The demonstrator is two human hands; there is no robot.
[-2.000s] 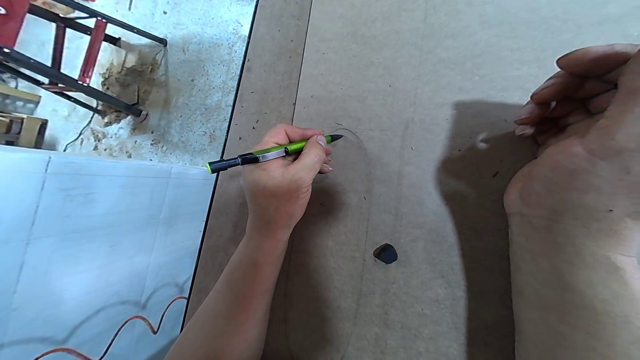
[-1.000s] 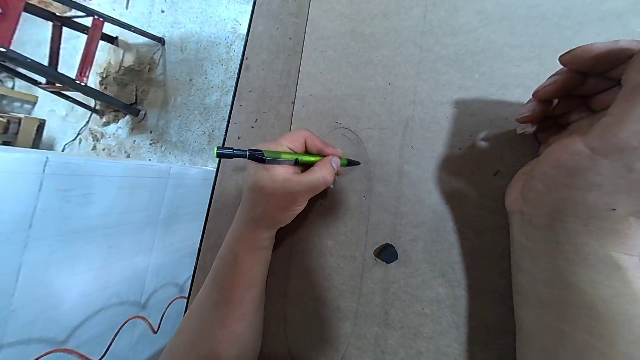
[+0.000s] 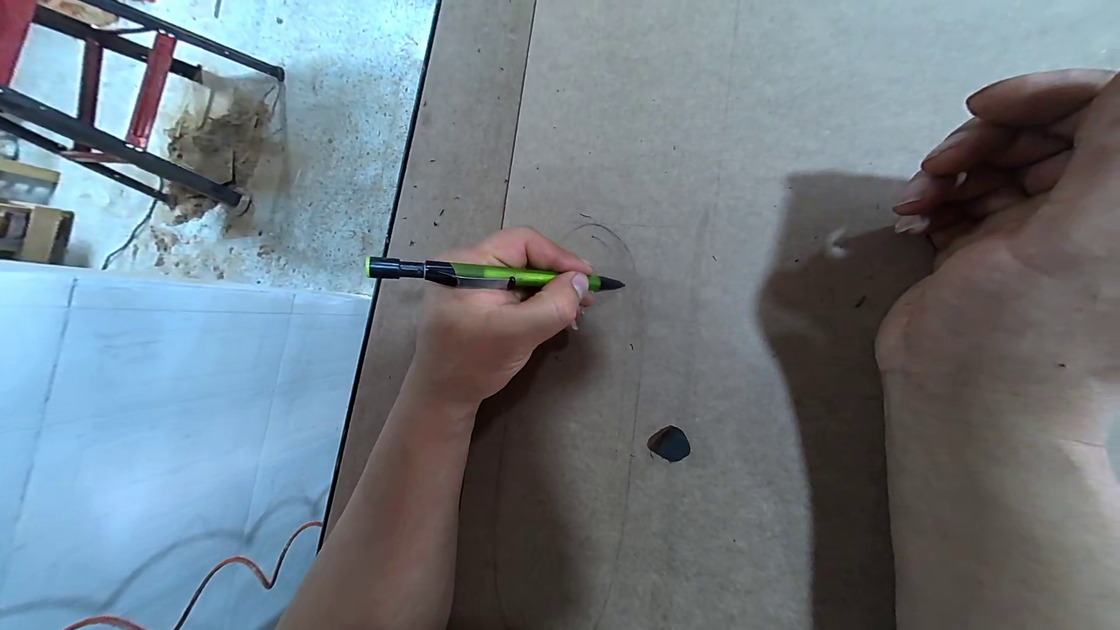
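Between the thumb and fingers of my left hand (image 3: pixel 507 306) is a green and black mechanical pencil (image 3: pixel 534 278). Its dark tip points right, at the curved end of a long, faint pencil outline on a brown fibreboard sheet (image 3: pixel 700 332). Whether the tip touches the board cannot be told. My right hand (image 3: pixel 1015 201) is at the right edge, fingers loosely curled, with nothing seen in it, and it casts a shadow on the board. A small dark eraser-like piece or hole (image 3: pixel 670 444) shows right of the outline.
A red and black metal frame (image 3: pixel 131 131) stands on the speckled floor at the upper left, by a brown stain. Large white tiles or panels (image 3: pixel 157 394) lie lower left, with an orange cord (image 3: pixel 236 562) over them. Small dark specks dot the board.
Since two seconds ago the pencil tip has moved a little right and down along the curve, then slightly back up and left since one second ago. The right hand has barely moved.
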